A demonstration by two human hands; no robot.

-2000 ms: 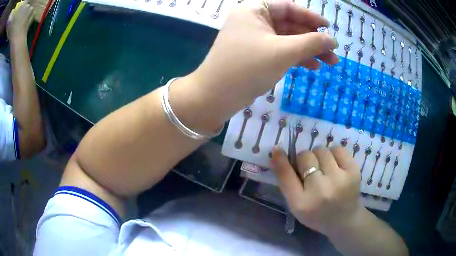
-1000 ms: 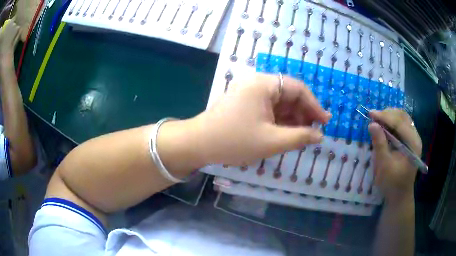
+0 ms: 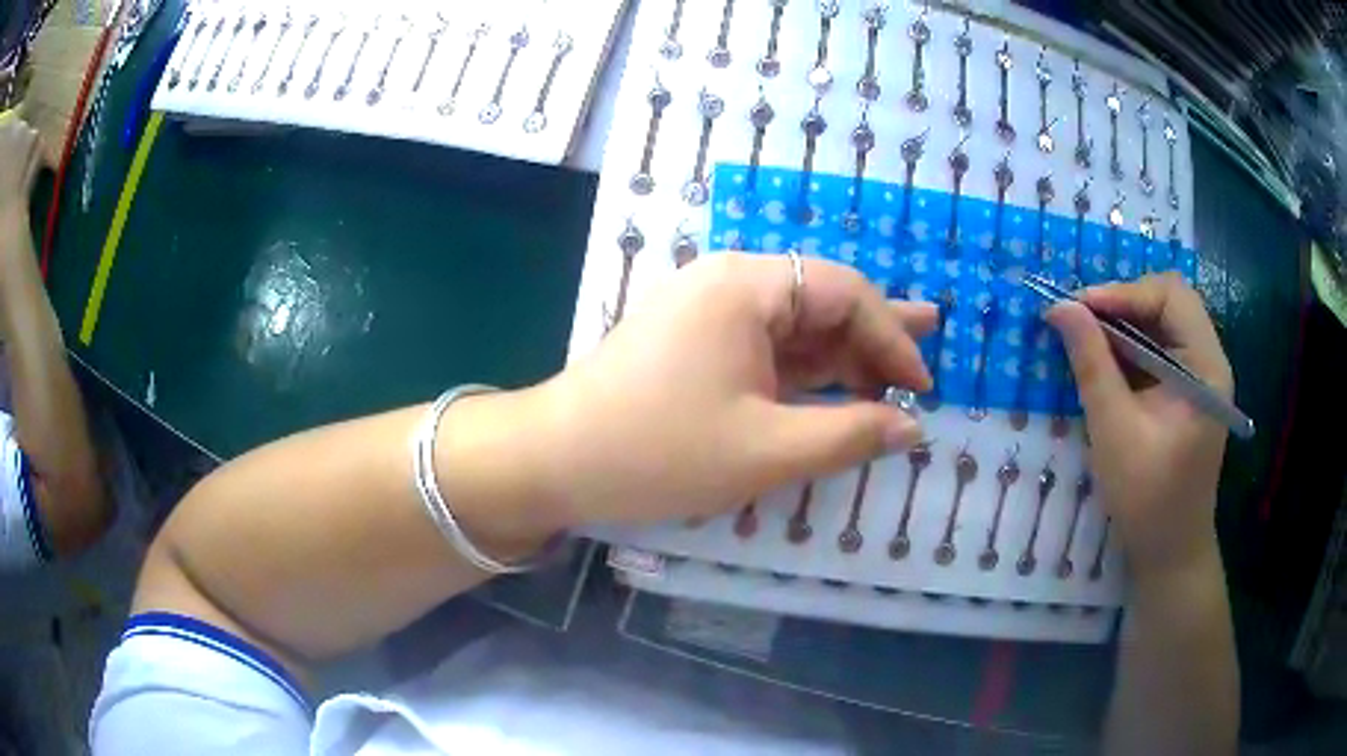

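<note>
My left hand (image 3: 709, 392) is over the lower middle of the white board (image 3: 724, 569). A small shiny metal piece (image 3: 900, 400) shows between its thumb and fingertips. My right hand (image 3: 1152, 399) holds slim silver tweezers (image 3: 1160, 362), their tips pointing up and left over the blue patterned film (image 3: 968, 266). The film lies across the middle rows. Rows of bar-shaped metal pieces (image 3: 854, 502) with round ends stand out on the board above and below the film. My left hand hides part of the board's left side.
A second white board (image 3: 569, 130) with similar pieces lies at the upper left on the dark green table (image 3: 443, 266). A yellow strip (image 3: 118, 236) and another person's arm (image 3: 42, 340) are at the far left. Clear trays (image 3: 709, 628) show below the main board.
My right hand has moved up and right from the board's lower edge, and the tweezers have swung to point up-left. My left hand has moved down and left. The view has shifted.
</note>
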